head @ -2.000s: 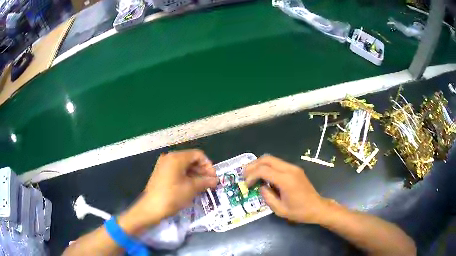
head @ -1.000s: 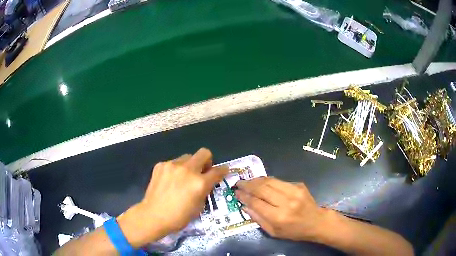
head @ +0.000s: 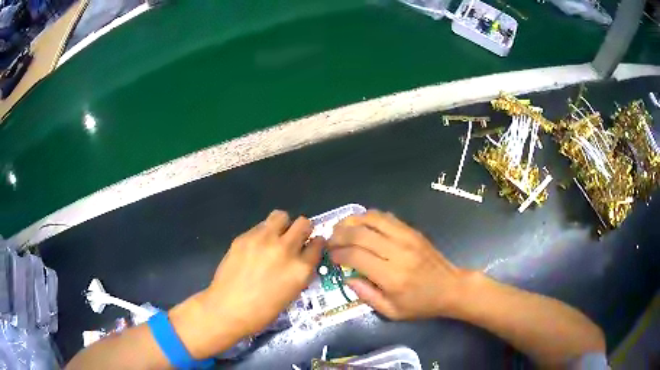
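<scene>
An open white socket housing (head: 349,212) lies on the dark mat at the lower centre, partly covered by both hands. A green circuit board (head: 330,279) shows inside it, with a brass contact strip (head: 343,308) along the near side. My left hand (head: 266,271), with a blue band at the wrist, has bent fingers at the housing's far left part. My right hand (head: 387,264) reaches over the housing from the right, fingers bent down into it. The fingertips of both hands are close together; whether they pinch a part is hidden.
Brass strips joined by white wires (head: 515,155) lie in piles at right. Another open housing (head: 485,27) sits on the green belt (head: 275,79). Stacked housings (head: 27,289) stand at left beside a white plug (head: 98,295). Part of another housing (head: 394,357) shows at the bottom edge.
My right hand has moved up over the housing and closer to my left hand. The view has shifted, bringing another housing in at the bottom edge. The housing on the belt appears farther left and up.
</scene>
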